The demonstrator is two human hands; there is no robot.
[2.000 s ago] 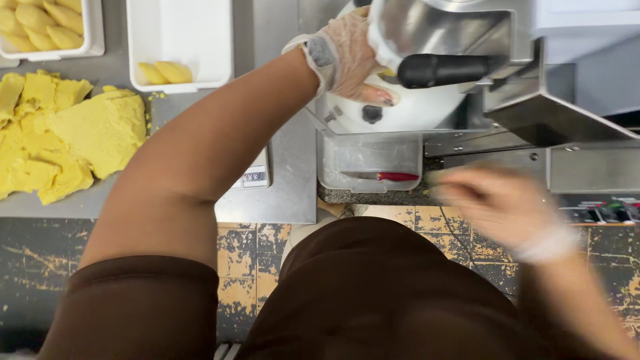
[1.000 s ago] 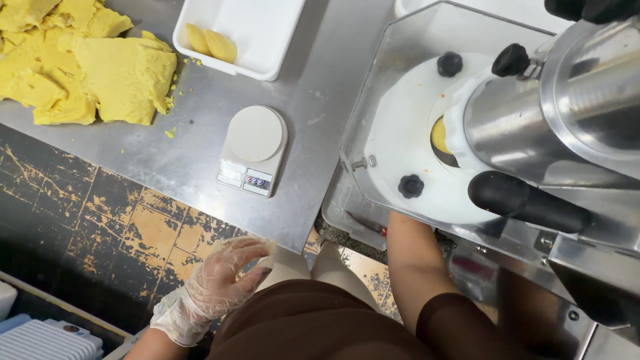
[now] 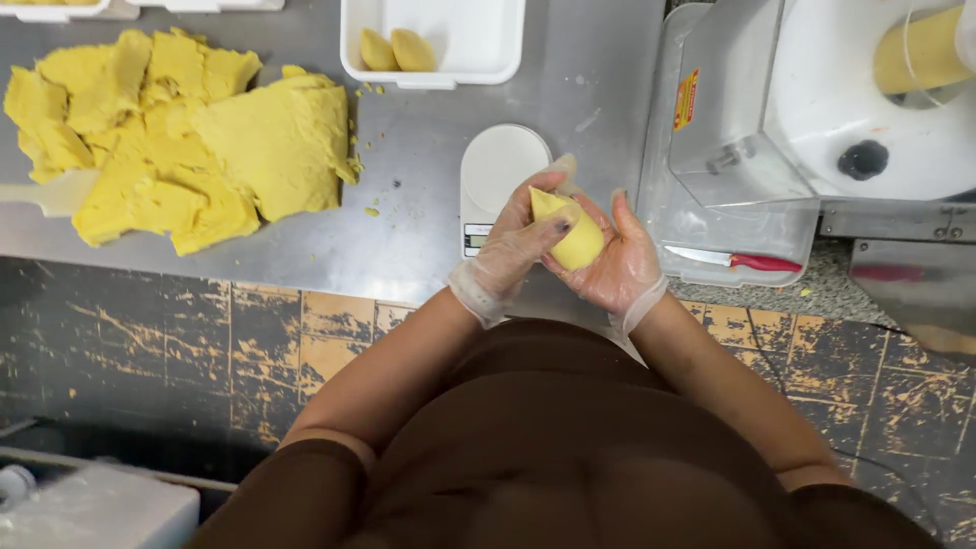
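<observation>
Both my hands wear clear disposable gloves and meet in front of a white digital kitchen scale (image 3: pixel 503 168). My left hand (image 3: pixel 517 248) grips a yellow dough piece (image 3: pixel 577 240) with a pointed tip, its thumb across the top. My right hand (image 3: pixel 618 263) cups the same piece from below and the right, fingers partly spread. Up and left of the hands, two shaped dough pieces (image 3: pixel 412 50) lie in a white plastic tray (image 3: pixel 476 78). A large mound of yellow dough (image 3: pixel 267 145) rests on the steel table at the left.
A white scraper (image 3: pixel 61 193) touches the mound. At the right stands a forming machine with a white disc (image 3: pixel 823 91), a clear guard (image 3: pixel 724 152) and yellow dough (image 3: pixel 919 57) at its outlet. A red-handled knife (image 3: pixel 765 262) lies in a clear plastic bin (image 3: pixel 679 267).
Both hands have come together over the table's front edge, holding a dough piece. One second ago my left hand was apart at the lower left and my right was under the machine. The view has shifted.
</observation>
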